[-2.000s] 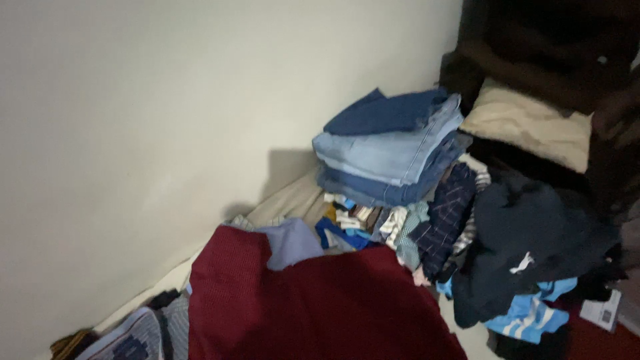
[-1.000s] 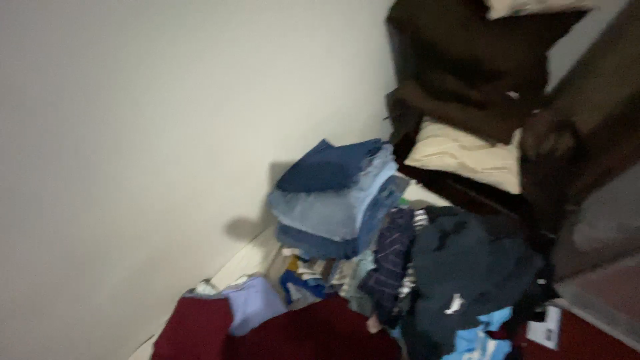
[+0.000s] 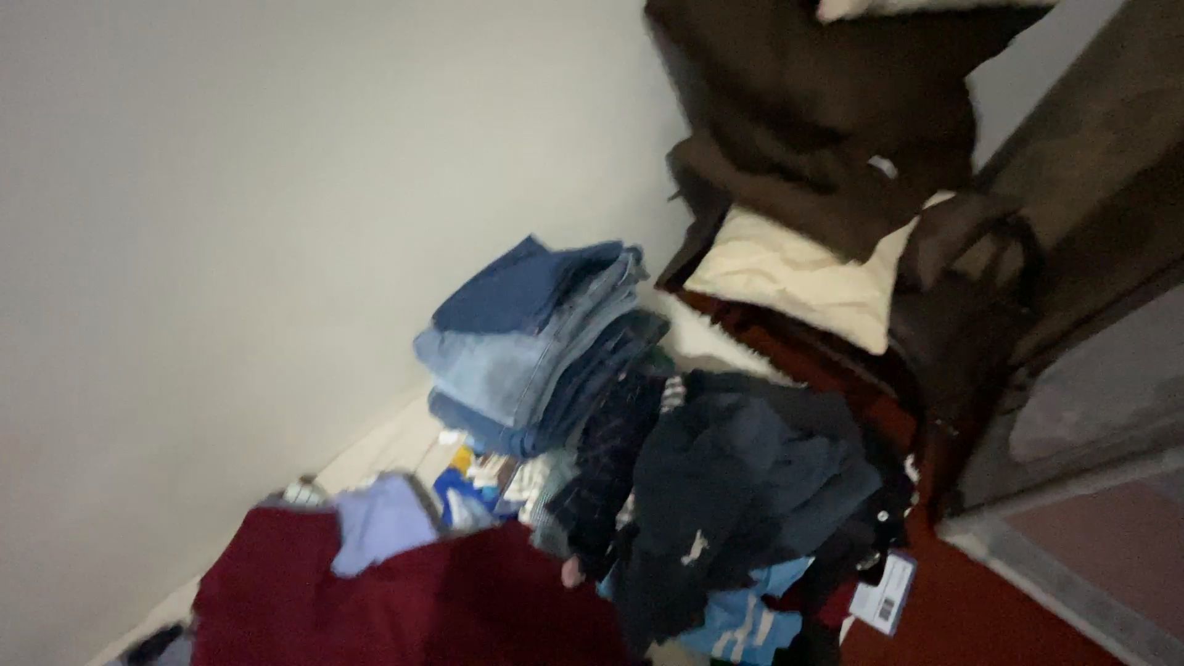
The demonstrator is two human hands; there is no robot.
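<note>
Neither of my hands is in view. A stack of folded blue jeans [image 3: 518, 342] leans near the wall. In front of it a maroon cloth [image 3: 407, 601] spreads across the bottom, next to a lavender cloth [image 3: 384, 523]. A dark checked garment [image 3: 601, 462] lies to the right of small mixed clothes [image 3: 476, 490]. Beside it is a heaped dark garment [image 3: 740, 472] with a small light emblem. Light blue cloth with white stripes [image 3: 745, 624] shows beneath that heap. A small pinkish thing [image 3: 573, 572] sits at the checked garment's lower end; the blur hides what it is.
A pale wall [image 3: 277, 203] stands at the left. Cream fabric, seemingly a cushion [image 3: 795, 277], rests among dark brown fabric [image 3: 823, 102]. A white tag with a printed code [image 3: 883, 592] lies on a red surface [image 3: 962, 601]. A pale-edged frame [image 3: 1036, 583] is at the right.
The view has shifted, bringing more of the brown fabric and the right-hand frame into sight. The clothes themselves show no plain movement.
</note>
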